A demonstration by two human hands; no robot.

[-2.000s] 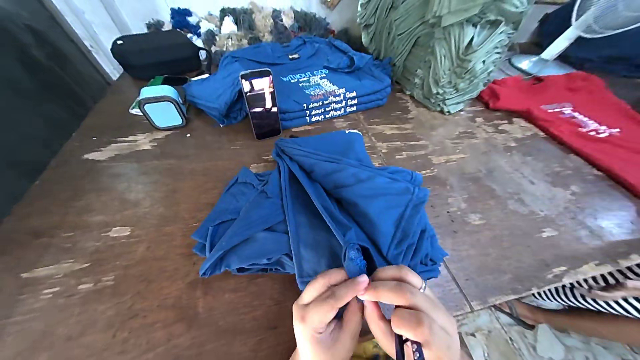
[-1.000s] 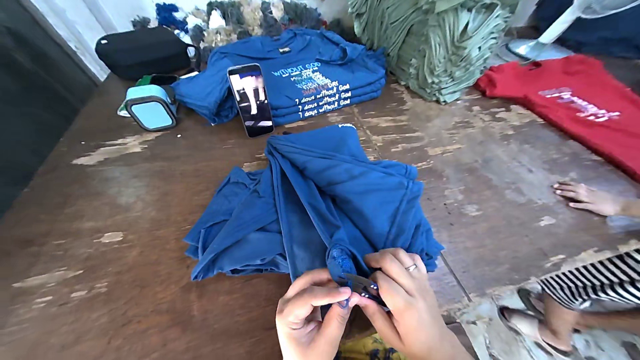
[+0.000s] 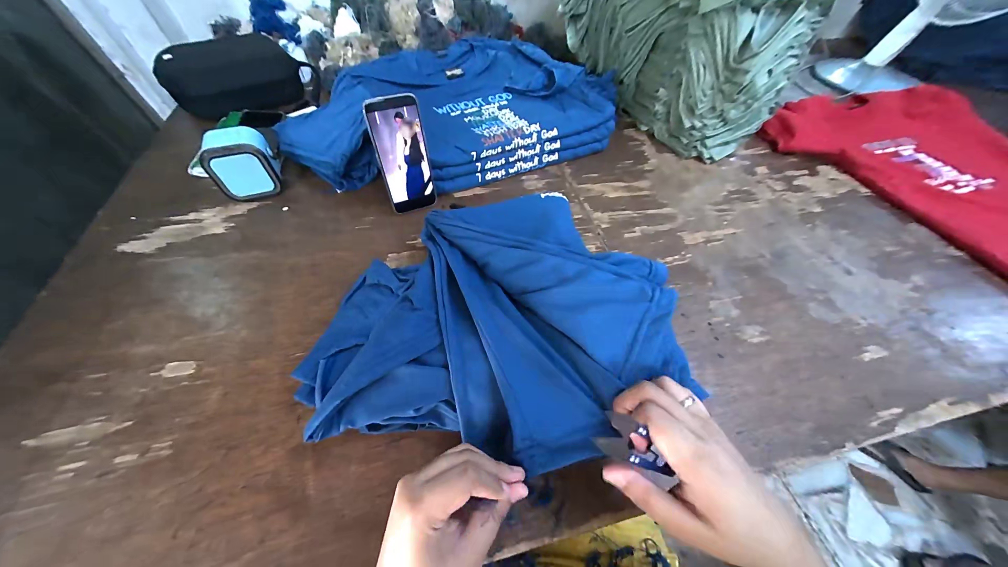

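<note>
A blue garment [image 3: 543, 315] lies in loose folds on the wooden table, its lower hem near the front edge. My left hand [image 3: 465, 500] is at the lowest corner of this hem, thumb and forefinger pinched together; whether cloth or a thread lies between them cannot be told. In my right hand [image 3: 693, 465] is a small pair of thread snips [image 3: 642, 449], its blades apart and pointing left, over the right part of the hem. The fingers partly hide the snips' handle. A ring is on one finger of this hand.
Behind stand a phone [image 3: 400, 153], a light-blue speaker [image 3: 242, 164], a black case [image 3: 228, 75], stacked printed blue shirts [image 3: 504, 110] and green cloth [image 3: 693, 71]. A red shirt [image 3: 921, 157] lies right. Yellow cloth [image 3: 606, 543] is below the front edge; a person's foot [image 3: 945, 476] shows lower right.
My hands have moved apart; before, they met at the bunched hem, which now lies spread. The snips' blades now show plainly. The other person's hand at the right has left the view.
</note>
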